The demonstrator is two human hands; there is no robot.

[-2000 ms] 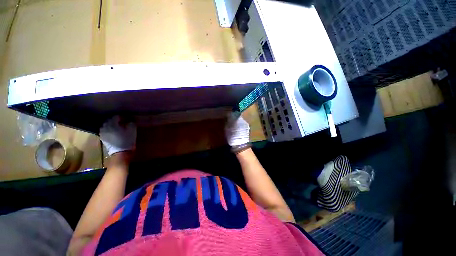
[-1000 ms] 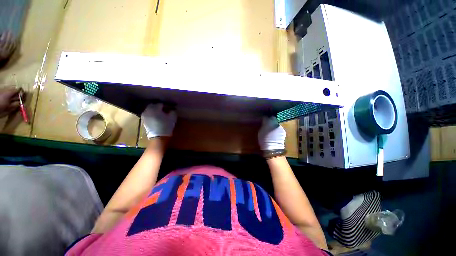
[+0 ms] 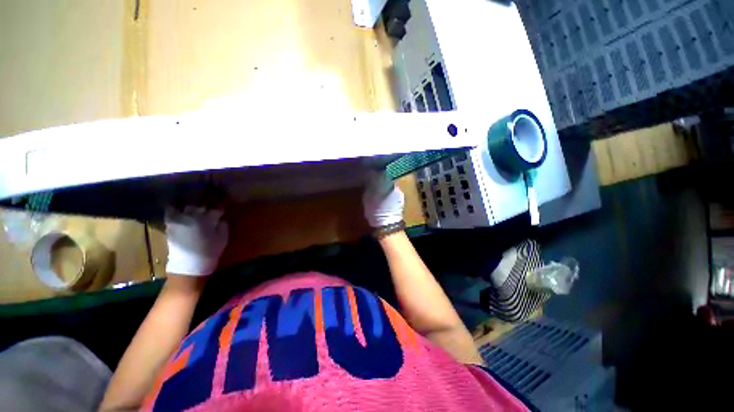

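Note:
A pale sheet-metal chassis tray (image 3: pixel 241 143) stands tilted up on its edge across the bench, its open, shadowed side towards me. Green-looking perforated vent strips show on its end walls. My left hand (image 3: pixel 195 240), in a white glove, is at the tray's lower edge, its fingertips in shadow. My right hand (image 3: pixel 383 205), gloved, with a bracelet at the wrist, holds the tray's lower edge near the right end. A green tape roll (image 3: pixel 517 145) with a white core lies on a pale stacked chassis (image 3: pixel 483 72) at right, a short strip hanging from it.
A beige tape roll (image 3: pixel 64 261) stands near the bench edge at left, beside a crumpled clear plastic bag (image 3: pixel 22 225). Grey perforated chassis (image 3: pixel 644 56) are stacked at the upper right. A striped stool (image 3: pixel 517 282) with clear plastic is below right. A grey-clothed part of a person (image 3: pixel 50 376) shows lower left.
The view swung left and back right. The tray is still held up, and its left end now reaches the picture's left edge. The neighbour's hands and red tool seen a second ago are out of view.

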